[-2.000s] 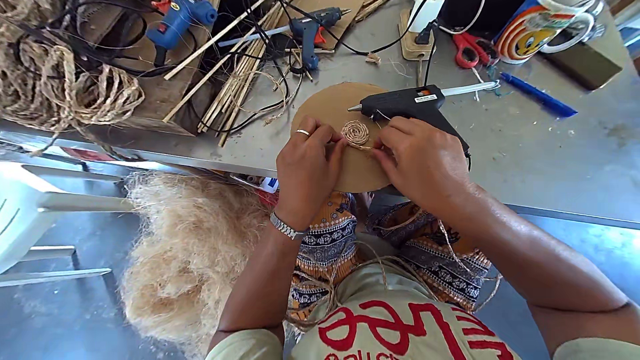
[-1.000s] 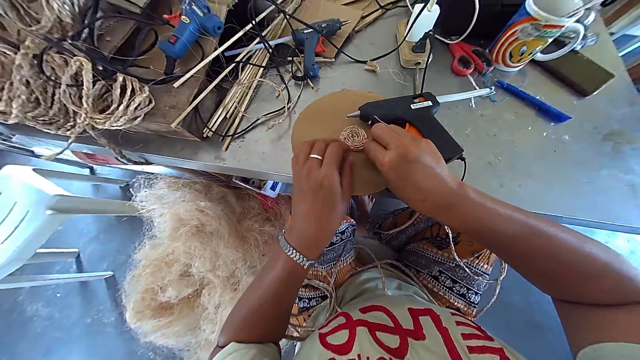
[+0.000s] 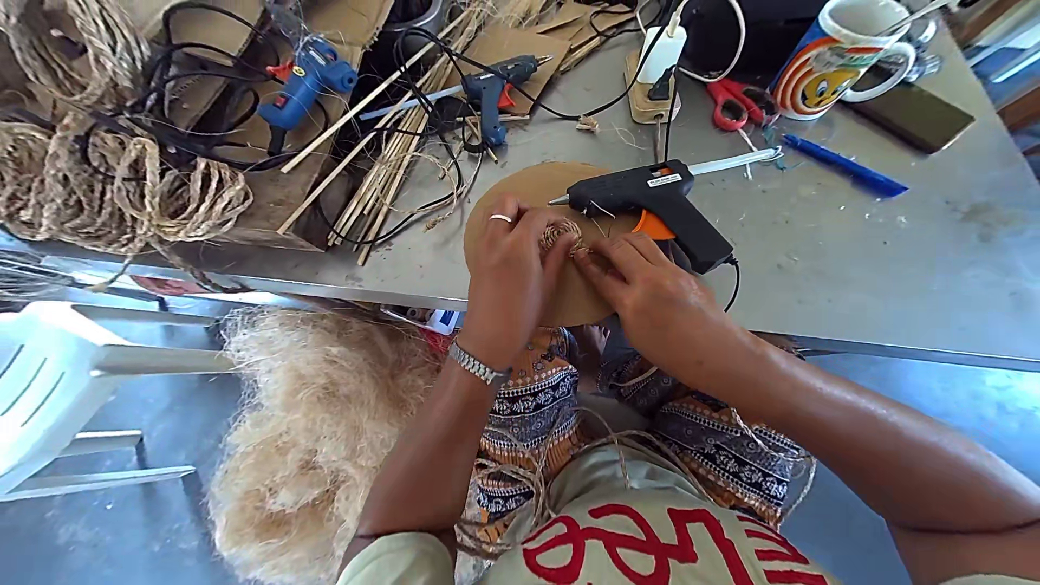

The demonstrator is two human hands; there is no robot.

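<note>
A small flat coil of braided natural-fibre cord (image 3: 561, 236) lies on a round brown cardboard disc (image 3: 520, 185). My left hand (image 3: 513, 272) is closed around the coil's left side, thumb against its edge. The fingertips of my right hand (image 3: 650, 284) pinch the cord at the coil's lower right edge. Just beyond my hands, a black hot glue gun (image 3: 650, 195) with an orange trigger rests partly over the disc, its nozzle pointing left and a clear glue stick in its back. Loose cord trails over my lap.
A blue glue gun (image 3: 305, 89) and a dark blue one (image 3: 487, 93) lie among thin sticks (image 3: 390, 175), cables and cardboard. Braided rope (image 3: 106, 183) is piled at left. Red scissors (image 3: 735, 106), a mug (image 3: 837, 61), a phone (image 3: 918, 114) and a blue pen (image 3: 845, 165) sit right. Loose fibre (image 3: 325, 439) hangs below.
My left hand has shifted up from below the coil to its left side, and its fingers cover more of that side. My right hand stays at the coil's right edge.
</note>
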